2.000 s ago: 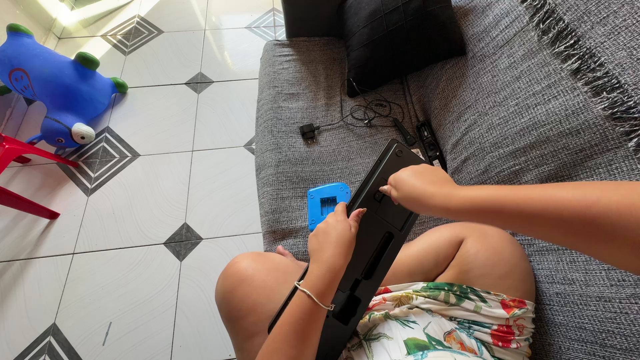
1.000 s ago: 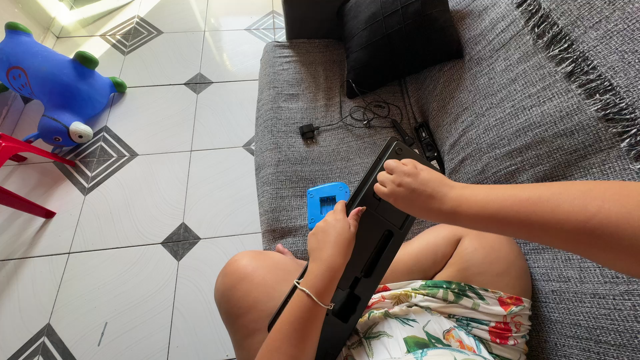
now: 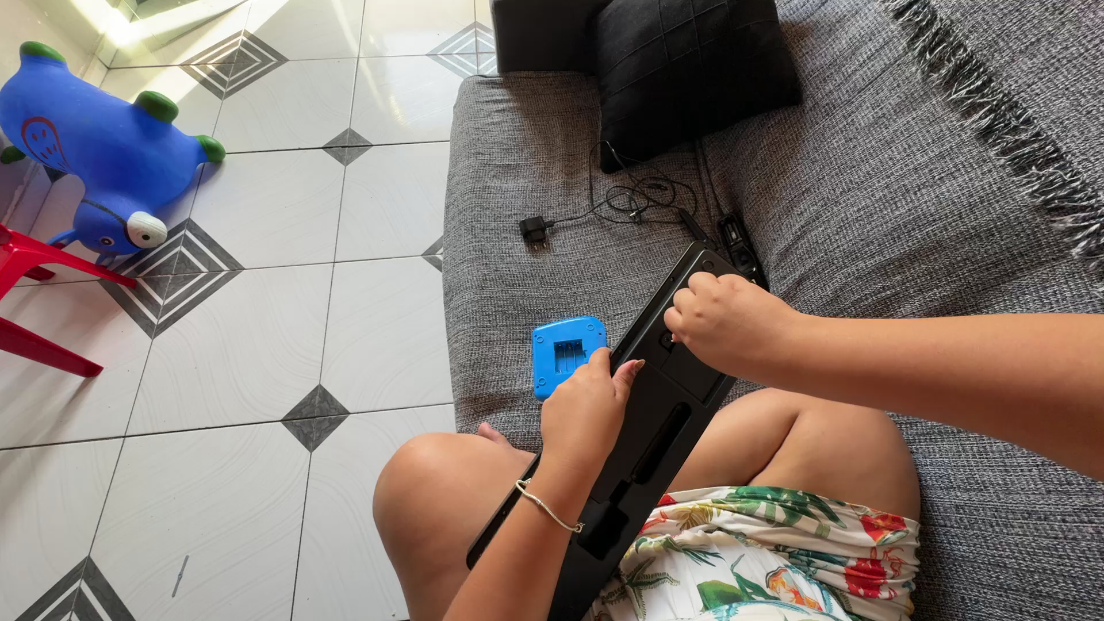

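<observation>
A long black plastic device (image 3: 642, 431), with slots and recesses on the side facing up, lies slantwise across the lap. My left hand (image 3: 589, 405), with a thin bracelet at its wrist, grips the device's left edge, thumb on top. Curled fingers of my right hand (image 3: 720, 321) rest at its upper end, beside a small recess; whether they hold anything small is hidden. A blue plastic device (image 3: 545, 355) with an uncovered battery compartment lies on the couch just beyond my left fingertips.
On the grey woven couch cover (image 3: 509, 138) lie a black plug (image 3: 534, 228) with tangled cable, a black object (image 3: 737, 246) and a black cushion (image 3: 690, 78). On the tiled floor at left are a blue inflatable animal toy (image 3: 121, 155) and red plastic furniture (image 3: 43, 345).
My right hand has turned and its fingers have curled more tightly over the upper end of the black device. My left hand has kept its place.
</observation>
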